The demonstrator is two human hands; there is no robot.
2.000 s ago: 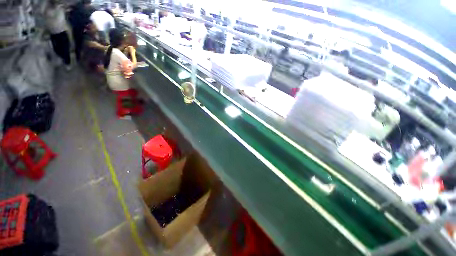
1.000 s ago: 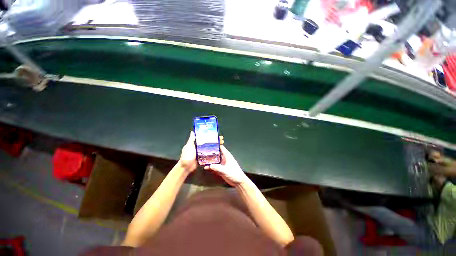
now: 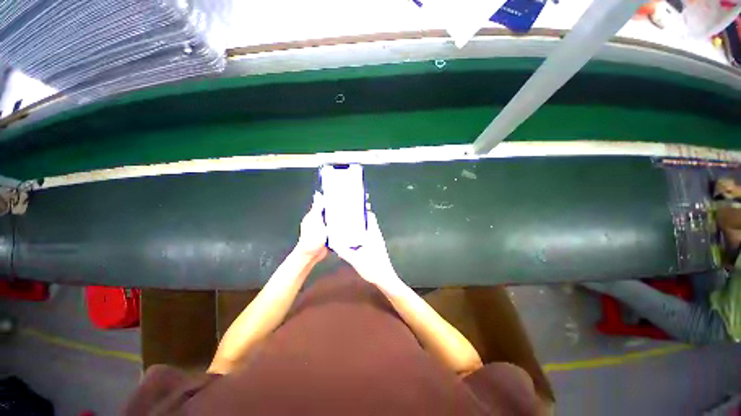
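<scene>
A smartphone (image 3: 345, 205) with a bright white screen and dark rim is held upright in front of me, above the dark-green work surface (image 3: 187, 213). My left hand (image 3: 314, 231) grips its left edge. My right hand (image 3: 367, 250) grips its right edge and lower part. The fingers behind the phone are hidden. Both hands look bare, and the screen content is washed out.
A green belt (image 3: 284, 122) runs behind a pale rail. A stack of clear trays (image 3: 114, 41) stands at the upper left. A grey post (image 3: 552, 77) slants across the belt. Cartons (image 3: 180, 329) and a red stool (image 3: 114, 307) are below. Another person's arm (image 3: 727, 203) is at the right.
The view has turned from the aisle down to the work surface. Both hands and the phone have come into view, and the screen has changed from a coloured picture to white.
</scene>
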